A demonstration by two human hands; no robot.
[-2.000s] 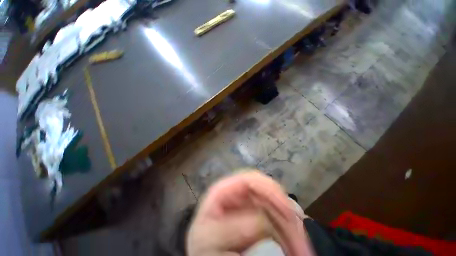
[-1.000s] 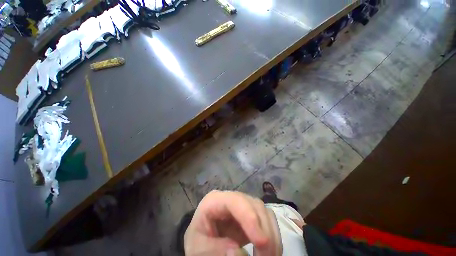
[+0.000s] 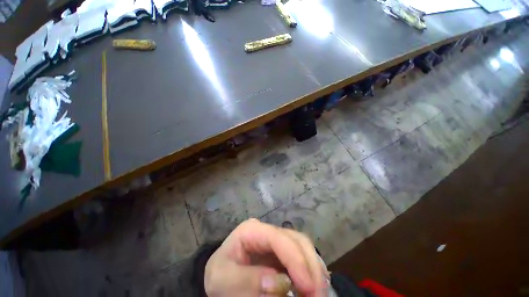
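My left hand (image 3: 261, 255) is at the bottom centre, bare, with fingers curled over towards the thumb. Something small and pale shows by the thumb, too unclear to name. My right hand is barely seen: a dark sleeve (image 3: 343, 285) lies at the bottom edge, and the hand is cut off or hidden behind my left hand. On the grey cutting table (image 3: 174, 110) a yellow-brown yardstick (image 3: 105, 119) lies across the left part. Short yellow bars, perhaps cloth weights (image 3: 268, 42), lie farther back, one (image 3: 134, 44) near the yardstick's far end.
White and dark green fabric scraps (image 3: 43, 116) lie at the table's left end. A row of cut-piece stacks (image 3: 93, 22) runs along the back left. White sheets (image 3: 444, 4) are at the far right. Dark things sit under the table; a small white scrap (image 3: 441, 247) lies on brown flooring.
The view has turned, bringing more of the table's right end into sight. My left hand stays low at the centre, its fingers more closed than 1.0 s ago.
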